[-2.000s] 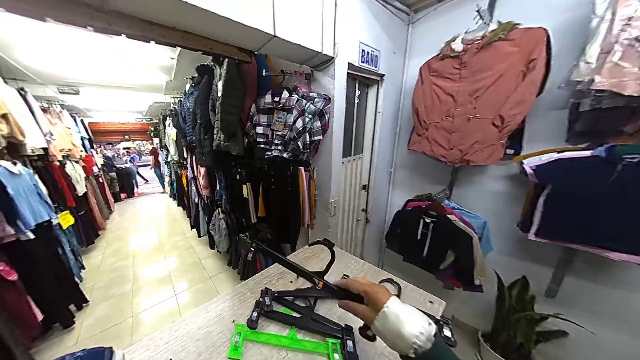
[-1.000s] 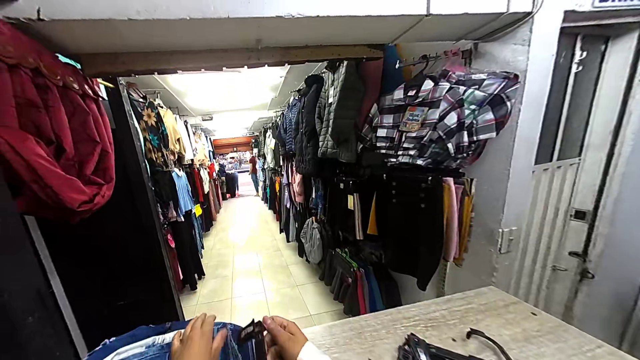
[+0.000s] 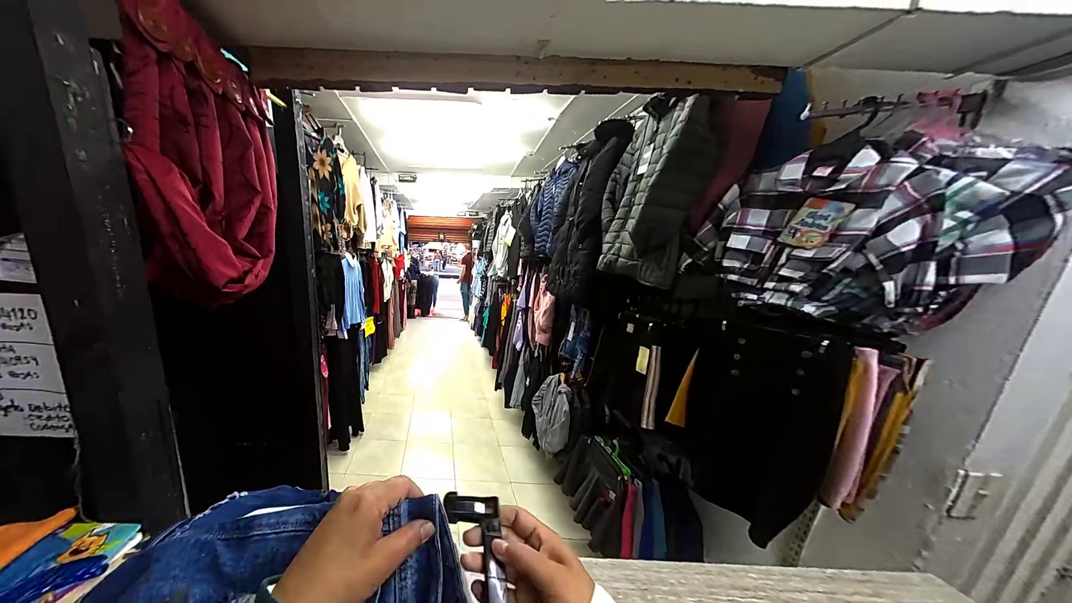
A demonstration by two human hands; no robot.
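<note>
Blue denim jeans [image 3: 243, 544] lie bunched at the bottom left of the head view. My left hand [image 3: 360, 536] grips their folded waistband, thumb on the front and fingers behind. Just to the right, my right hand [image 3: 532, 553] holds a black plastic clip hanger [image 3: 490, 532] by its bar. The hanger's end clip is beside the edge of the jeans; whether it touches the cloth I cannot tell. The rest of the hanger is hidden behind my fingers and below the view.
A light wood-grain counter [image 3: 770, 582] runs along the bottom right. Folded colourful items [image 3: 75, 544] sit at the lower left, beside a black post [image 3: 100, 251]. Ahead, a tiled aisle [image 3: 435, 402] runs between racks of clothes. A plaid shirt [image 3: 871, 226] hangs at the right; a person [image 3: 466, 280] stands far off.
The view has swung left from the counter with the black and green hangers. Two seconds ago one hand held a black hanger over that counter; now both hands are at the jeans.
</note>
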